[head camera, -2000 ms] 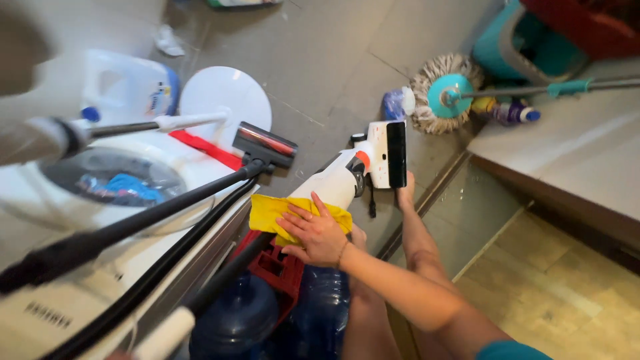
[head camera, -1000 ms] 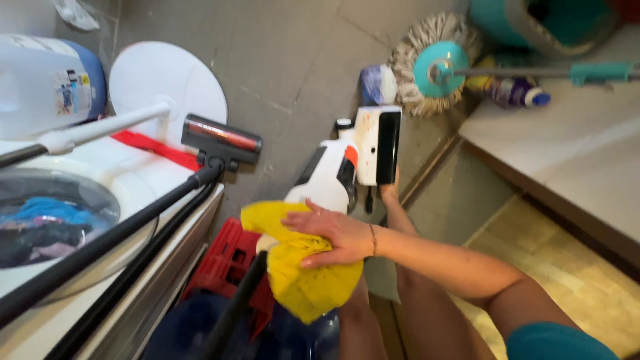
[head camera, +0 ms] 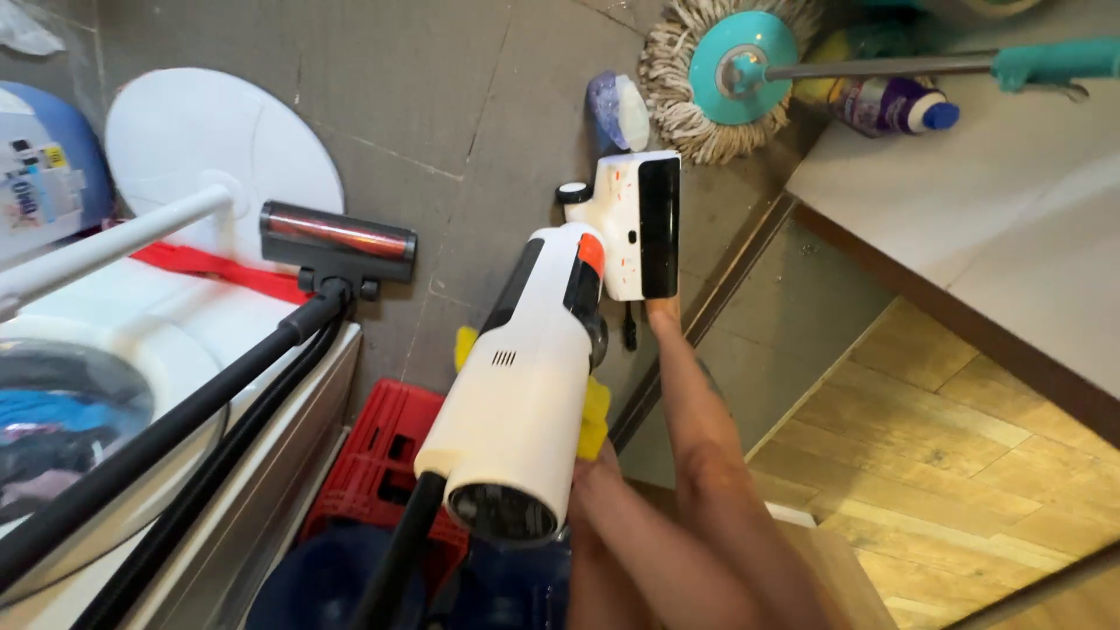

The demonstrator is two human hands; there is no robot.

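The white body of a cordless floor washer slants across the middle, its round dark display facing me and its black handle tube running down to the bottom edge. Its white and black floor head is at the upper end. A yellow cloth shows on both sides of the body, partly hidden behind it. My right hand is at the cloth behind the body's lower right side; only the part near the wrist shows and the fingers are hidden. My left hand is out of view.
A front-loading washing machine stands left, with a black vacuum floor head and tubes across it. Below are a red plastic crate and blue water bottles. A spin mop and bottles lie upper right, beside a ledge.
My right hand and the yellow cloth, on the near side of the washer's body before, are now mostly behind it. The body's display end and white casing have come into plain sight.
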